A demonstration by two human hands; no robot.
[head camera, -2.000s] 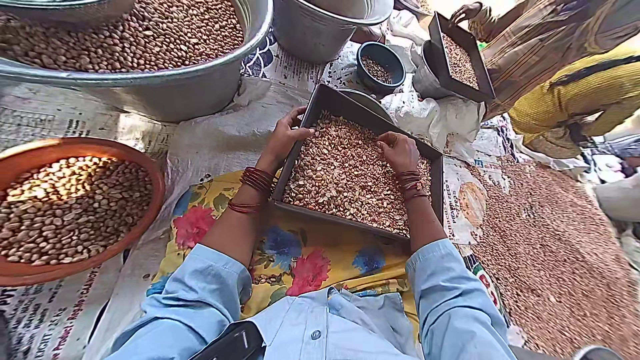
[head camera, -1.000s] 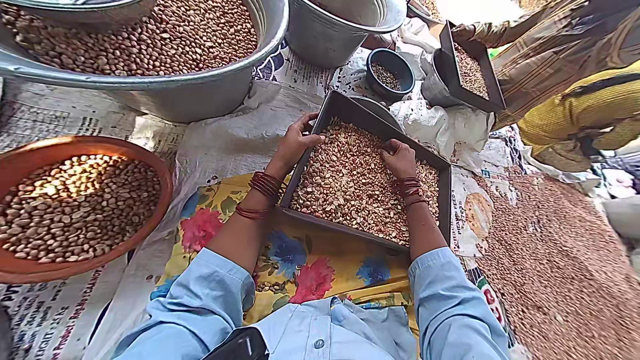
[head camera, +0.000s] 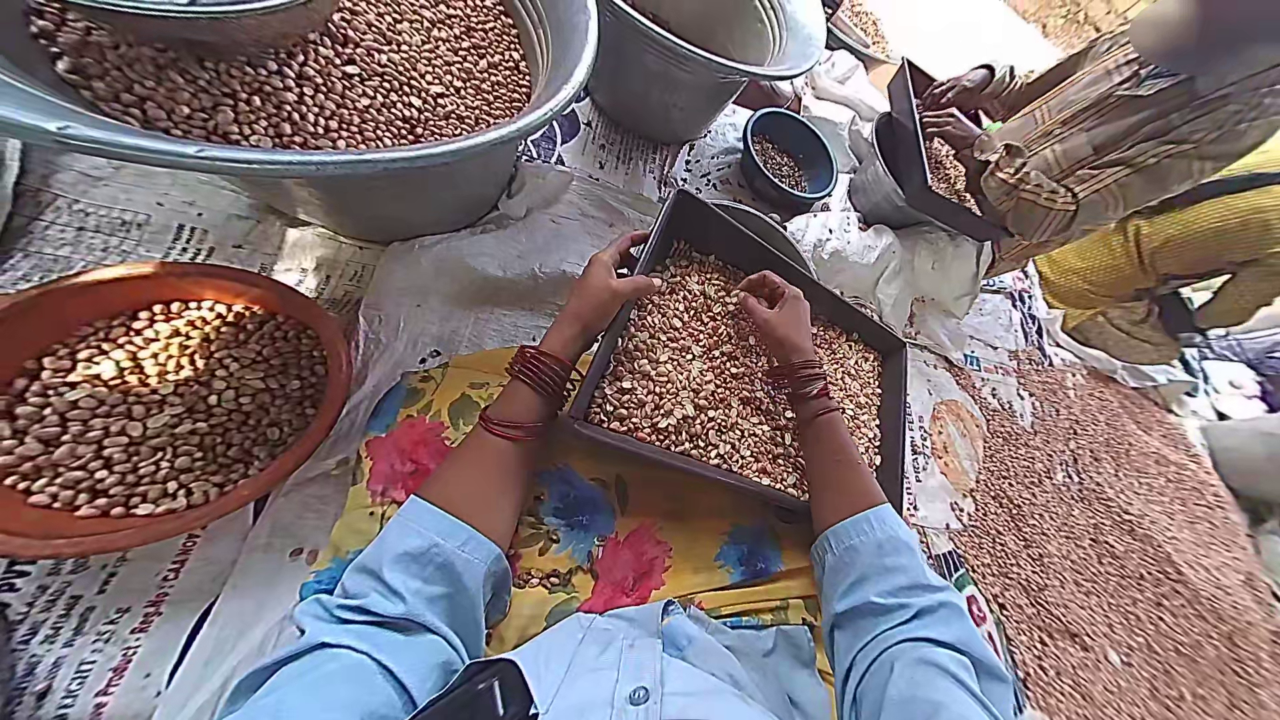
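A dark rectangular tray [head camera: 890,420] of shelled nut kernels [head camera: 700,370] rests tilted in front of me, above a yellow floral cloth [head camera: 575,510]. My left hand [head camera: 603,290] grips the tray's left rim near its upper corner, the thumb over the inner edge. My right hand [head camera: 780,318] is over the kernels at the middle, fingertips pinched together; whether a kernel is between them cannot be told. Red bangles circle both wrists. Behind the tray, the rim of a round metal vessel [head camera: 765,228] partly shows.
An orange bowl [head camera: 335,400] of nuts stands at left, a large metal basin [head camera: 400,190] of nuts behind it. A metal pot [head camera: 655,85] and small dark bowl [head camera: 748,165] stand beyond. Another person's hands [head camera: 955,110] are at a second tray [head camera: 905,150]. Nuts [head camera: 1110,540] cover the right side.
The other person's hands now show over the second tray, where one second ago they were not plainly seen. My left hand stays on the tray's rim and my right hand stays over the kernels.
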